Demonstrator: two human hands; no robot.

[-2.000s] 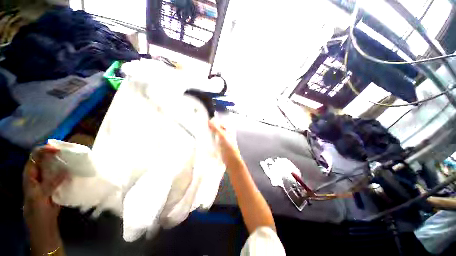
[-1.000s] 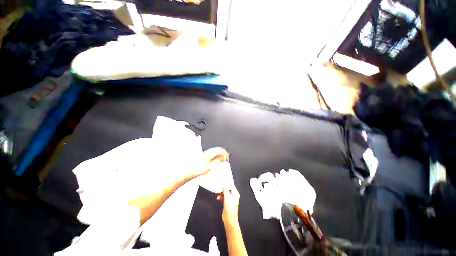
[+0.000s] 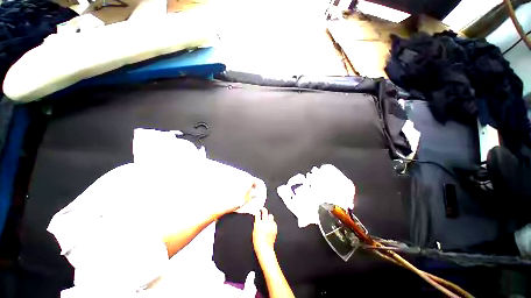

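Observation:
A white shirt [image 3: 134, 198], strongly overexposed, lies on the black padded table. A black hanger hook [image 3: 201, 129] shows beside its collar. My left hand [image 3: 250, 195] comes across the shirt and holds the sleeve end at the right; the glare and cloth partly hide its fingers. My right hand [image 3: 265, 227] is just below, its fingertips pinching the lower edge of the same sleeve end. An iron [image 3: 343, 230] with an orange-brown handle rests to the right, touching a crumpled white cloth [image 3: 326, 189].
A cream sleeve board [image 3: 75, 61] and a blue board [image 3: 157, 67] lie along the table's far left edge [image 3: 262, 78]. Dark garments [image 3: 448, 70] are heaped at the far right. Tan and dark lines [image 3: 419, 273] trail right from the iron. Behind is bright glare.
The shirt, lifted in my hands two seconds ago, now lies on the table. Since one second ago it lies flatter, with its shoulder and sleeve spread rightwards. The view has shifted.

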